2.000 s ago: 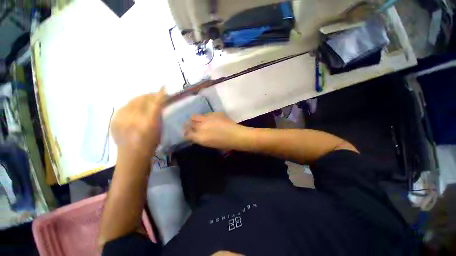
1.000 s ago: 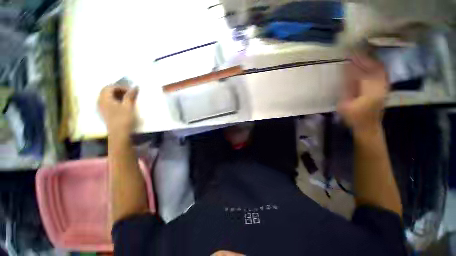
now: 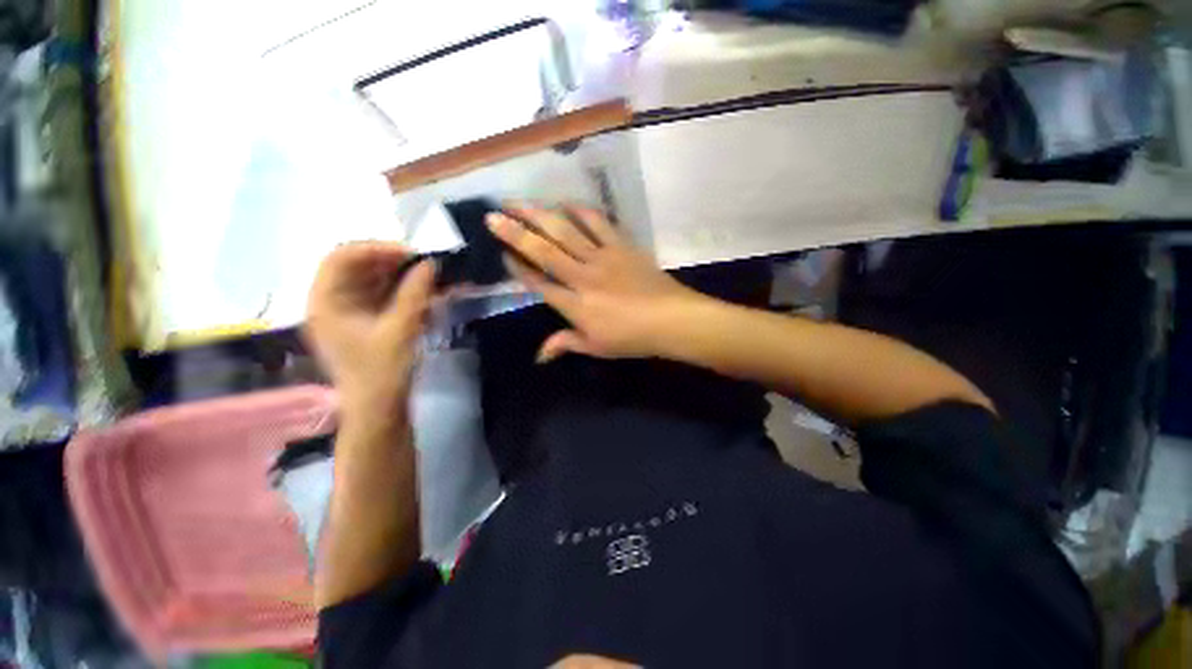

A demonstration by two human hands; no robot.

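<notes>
A black fabric piece (image 3: 473,248) with a whitish part lies on the clear sewing template (image 3: 523,173) at the table's front edge. My left hand (image 3: 377,303) pinches the piece's left edge between thumb and fingers. My right hand (image 3: 582,277) lies over its right side with fingers spread, fingertips on the piece; the palm side is hidden. The template is opened, its brown strip (image 3: 510,144) running across behind the piece and its dark-outlined slot frame (image 3: 451,55) lying farther back. Both hands are slightly blurred.
The pink basket (image 3: 209,523) stands below the table at the left, with grey and black cloth (image 3: 307,486) at its right edge. A blue-green slim item (image 3: 965,174) and a pile of pieces (image 3: 1078,111) lie at the right. The white table (image 3: 784,190) has a dark line along it.
My right hand has come from the pile at the right to the template. My left hand has moved right and holds the black piece. The template's slot now has the piece over it.
</notes>
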